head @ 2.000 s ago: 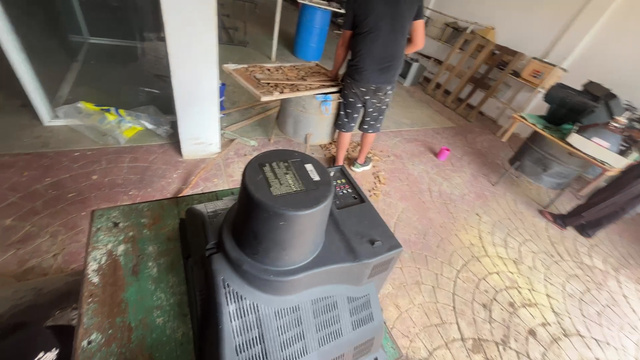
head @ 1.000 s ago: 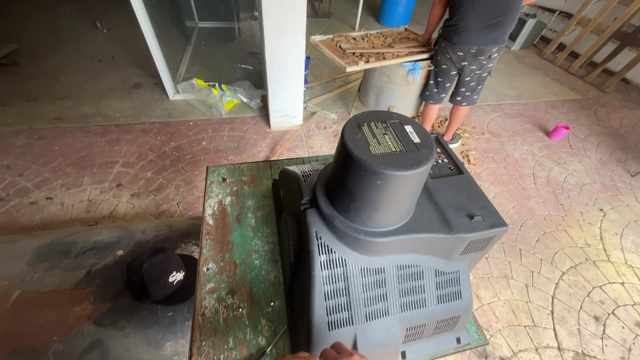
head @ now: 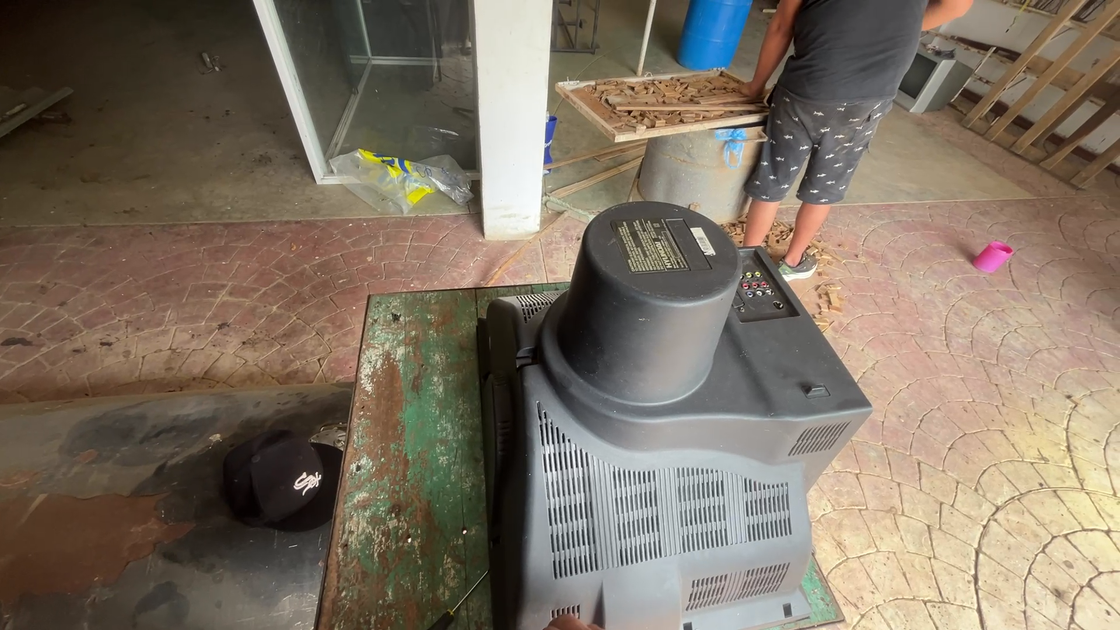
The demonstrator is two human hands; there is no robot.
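A dark grey CRT television casing (head: 647, 490), with vent slots, a round rear housing and a panel of coloured sockets, rests on a green, worn tabletop (head: 411, 455). At the bottom edge a small part of one hand shows against the casing's lower side; I cannot tell whether it is my left or my right, or what it grips. The rest of my hands is out of frame. A screwdriver (head: 458, 604) with a thin metal shaft is at the tabletop's lower part, just left of the casing, its handle cut off by the frame.
A black cap (head: 284, 481) lies on a dark surface at left. Beyond stand a white pillar (head: 510, 122) and a person (head: 831, 105) beside a tray of wood pieces (head: 674, 92) on a drum. A pink cup (head: 992, 256) is on the paved floor; a plastic bag (head: 398, 179) lies farther left.
The view has swung left and down since the first frame, bringing in the cap. Fingers at the bottom edge one second ago show less now. The television has not plainly moved on the tabletop.
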